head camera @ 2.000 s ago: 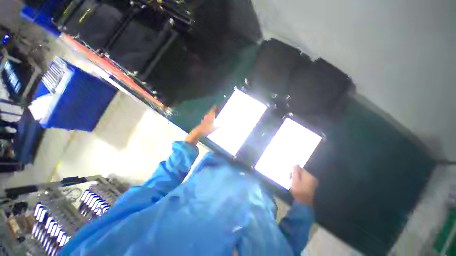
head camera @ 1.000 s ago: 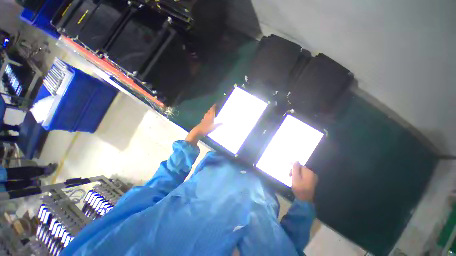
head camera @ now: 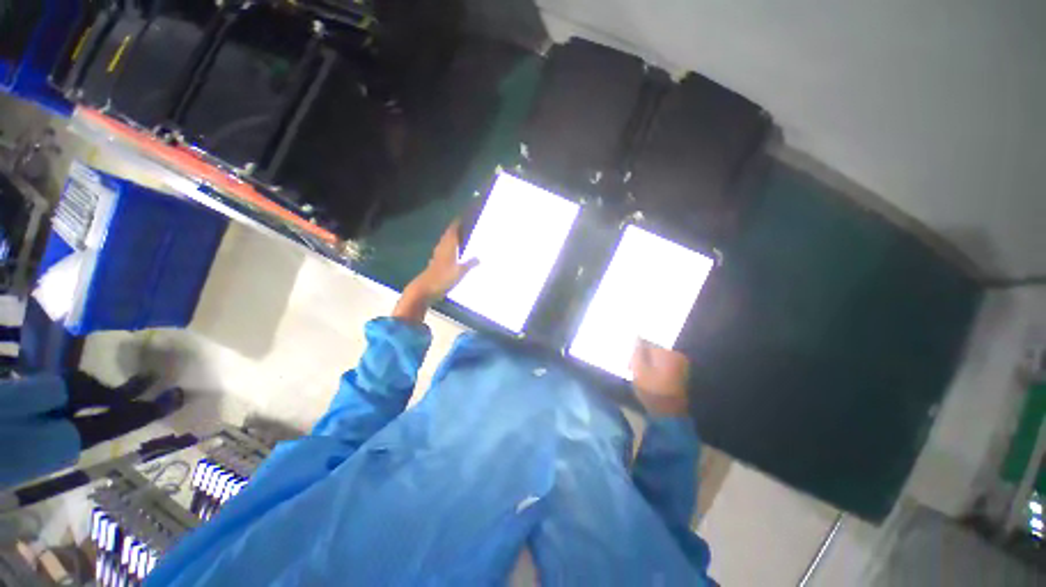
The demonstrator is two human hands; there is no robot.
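Note:
Two tablets with glaring white screens lie side by side at the bench's near edge, the left tablet point(head camera: 518, 250) and the right tablet point(head camera: 642, 300). My left hand point(head camera: 440, 266) is at the left tablet's left edge, with the thumb over the screen; whether it grips the edge cannot be told. My right hand point(head camera: 661, 376) rests on the lower right part of the right tablet's screen, its fingers bent and partly lost in the glare. Two dark unlit tablets, a left one point(head camera: 587, 109) and a right one point(head camera: 697, 149), lie beyond the lit pair.
Dark stacked tablets point(head camera: 247, 98) stand at the bench's left, behind an orange-red edge strip point(head camera: 218, 170). The green bench mat point(head camera: 837, 333) extends right. A blue bin point(head camera: 149, 258) and a rack point(head camera: 132, 527) are at lower left. Another person's leg point(head camera: 115, 419) shows at far left.
The view has shifted, so the bench and tablets sit further left and higher. More of the other person's legs shows. Both hands stay at the same tablets.

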